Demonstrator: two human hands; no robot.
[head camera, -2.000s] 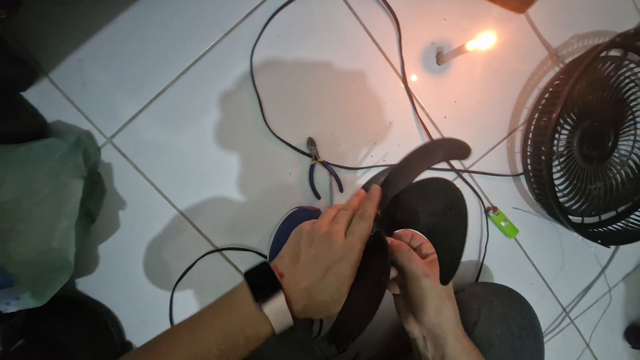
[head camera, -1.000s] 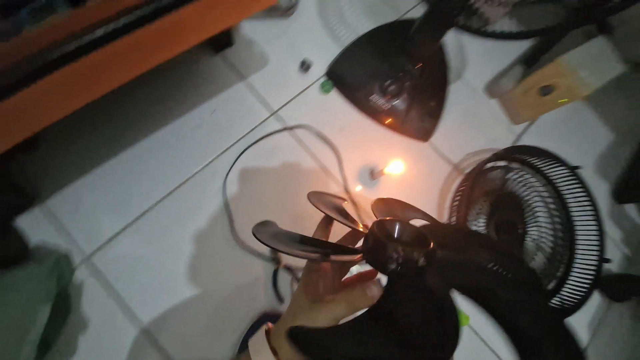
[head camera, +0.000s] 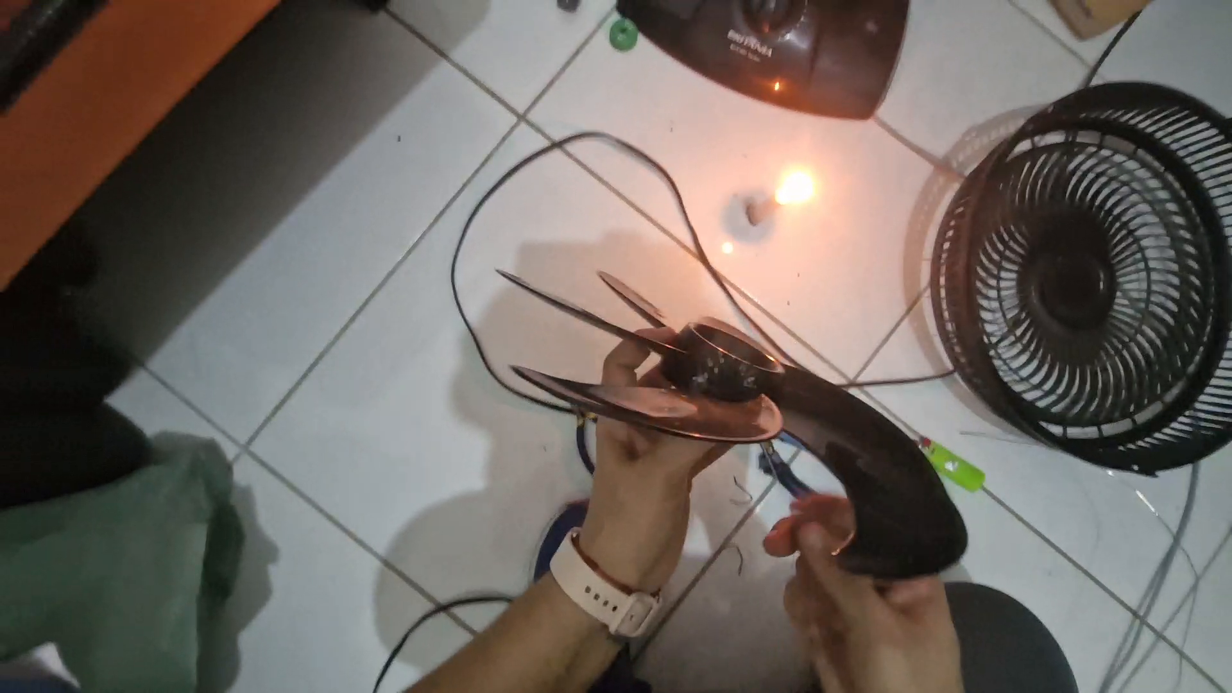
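A dark plastic fan blade (head camera: 727, 371) is held up over the tiled floor, tilted so its hub shows from the side. My left hand (head camera: 645, 433), wearing a white-strapped watch (head camera: 602, 592), grips it behind the hub, with some fingers hidden by the blades. Near the tip of the large right-hand blade, my right hand (head camera: 847, 568) has its thumb and fingers close together; whether they pinch the blade edge I cannot tell. Blue-handled pliers (head camera: 787, 474) show partly between the hands, below the blade.
A lit candle (head camera: 760, 207) stands on the floor ahead. To the right lies a round black fan grille (head camera: 1068, 279), with a green lighter (head camera: 953, 464) near it. A dark fan base (head camera: 789, 48) is at the top. A black cable (head camera: 462, 289) loops on the tiles; a green bag (head camera: 106, 568) sits left.
Both hands were on the fan blade low down; it has since been raised and turned. My right hand now shows at the tip of one blade. The view has shifted.
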